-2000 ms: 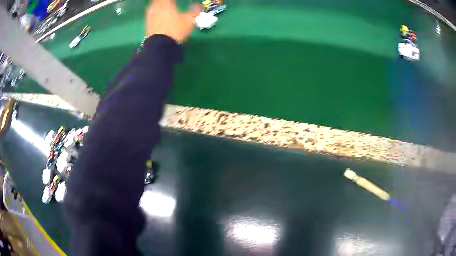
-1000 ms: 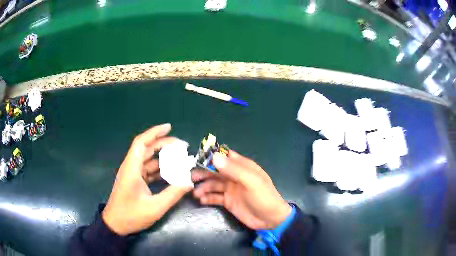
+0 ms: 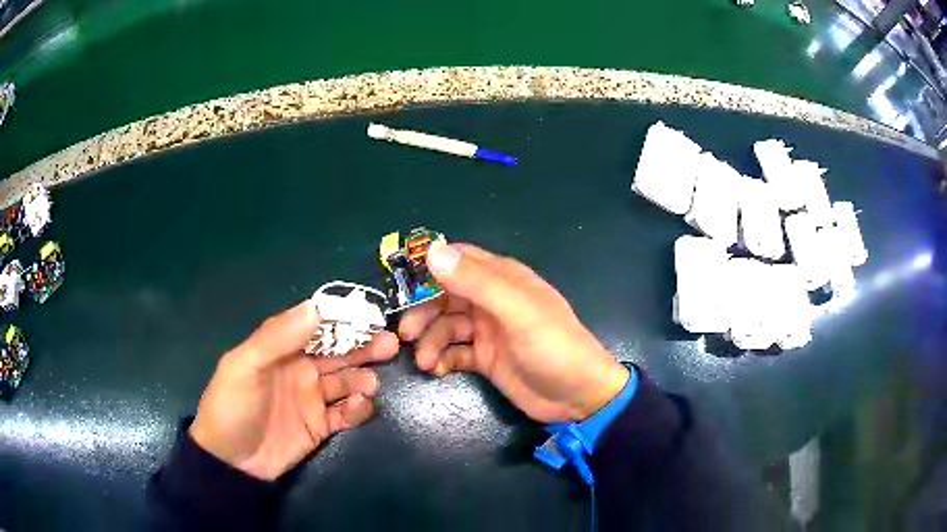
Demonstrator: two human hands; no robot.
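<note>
My left hand (image 3: pixel 296 390) holds a white plug insert (image 3: pixel 349 317) between thumb and fingers, with its ribbed side showing. My right hand (image 3: pixel 509 327) holds a small circuit board (image 3: pixel 412 268) with yellow, orange, black and blue components, pinched at its right edge. A white wire loops over the insert, and wires run between insert and board. The two parts are side by side above the dark green bench. My right wrist wears a blue strap. The fingertips under the insert and board are partly hidden.
White housings (image 3: pixel 737 296) lie in a cluster at right. A cream stick with a blue end (image 3: pixel 441 143) lies near the speckled edging strip (image 3: pixel 498 83). Board-and-insert subassemblies (image 3: pixel 44 272) lie at the far left. The green belt (image 3: pixel 415 36) is beyond the strip.
Both hands still hold the wired parts. The insert has turned to show its ribbed side and wire loop, and sits lower beside the board. The left fingers have opened under it. The view has shifted.
</note>
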